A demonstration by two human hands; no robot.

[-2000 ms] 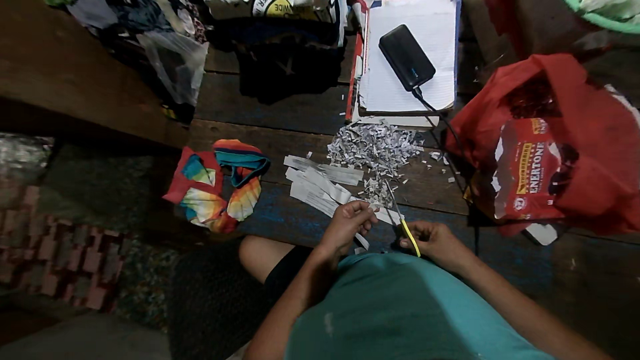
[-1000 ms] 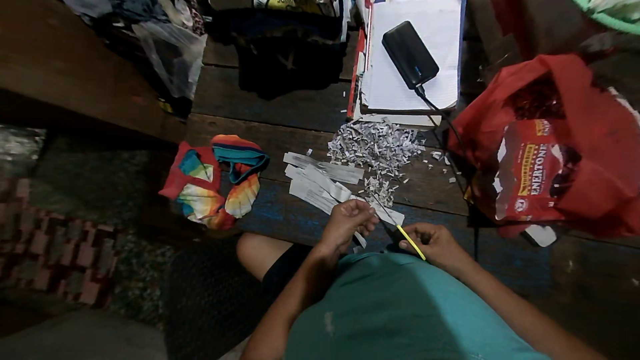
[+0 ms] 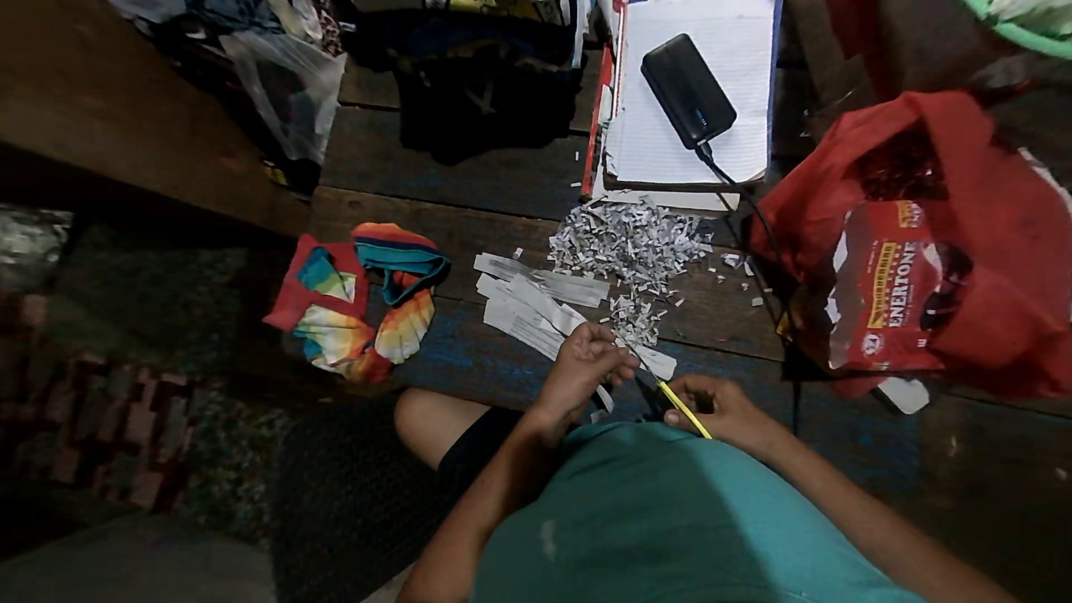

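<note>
My left hand (image 3: pixel 593 364) pinches a narrow paper strip (image 3: pixel 605 399) near the table's edge. Scissors with yellow handles (image 3: pixel 682 409) are in my right hand (image 3: pixel 712 405), their blades pointing up and left to the fingertips of my left hand. Whether the blades are apart is too small to tell. Cut paper strips (image 3: pixel 523 314) lie overlapping just beyond my left hand. Above the scissors a small heap of paper snippets (image 3: pixel 636 320) adjoins a larger pile of paper snippets (image 3: pixel 628 243) on the wooden table (image 3: pixel 452 188).
A black power bank (image 3: pixel 688 90) with a cable rests on a lined notebook (image 3: pixel 745 50) behind the pile. On the right stands a red bag (image 3: pixel 1013 276) with a printed wrapper (image 3: pixel 896 285). Colourful cloth (image 3: pixel 402 276) lies left, dark clothing (image 3: pixel 486 100) and a clear plastic bag (image 3: pixel 289 84) farther back.
The scissors' yellow handles have shifted slightly in my right hand, while both hands remain close together at nearly the same spot. The surrounding things have not plainly moved.
</note>
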